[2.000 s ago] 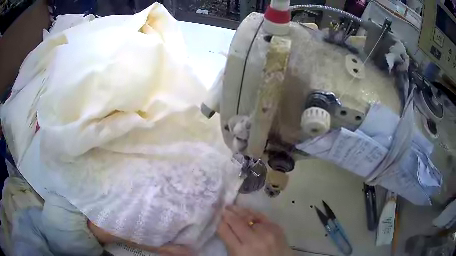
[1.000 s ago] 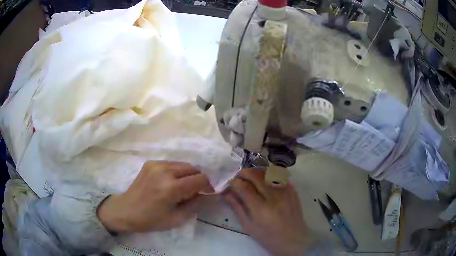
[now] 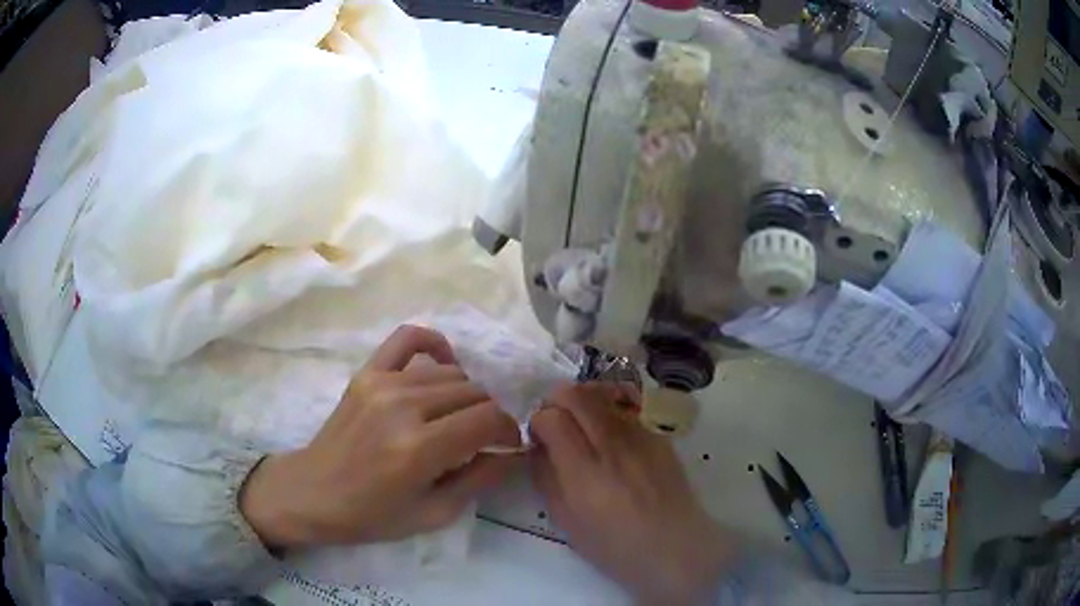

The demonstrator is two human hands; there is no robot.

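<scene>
The white patterned fabric (image 3: 497, 352) lies left of the sewing machine head (image 3: 758, 154) and runs to the presser foot (image 3: 606, 369). Smoother cream fabric (image 3: 249, 178) is heaped behind it. My left hand (image 3: 397, 450) pinches the fabric edge between thumb and fingers, in front of the foot. My right hand (image 3: 616, 474) is against the same edge, its fingertips close to the foot and touching or nearly touching my left fingertips. The needle tip is hidden.
Blue-handled snips (image 3: 808, 519), a dark slim tool (image 3: 891, 468), a white tube (image 3: 930, 509) and an orange-yellow stick (image 3: 951, 527) lie right of my right hand. Paper slips (image 3: 865, 337) are tied around the machine. A control panel (image 3: 1048, 71) stands at upper right.
My left hand came from under the fabric to its front edge, then slightly right. My right hand moved nearer the foot. The fabric's front edge is folded back from where it hung.
</scene>
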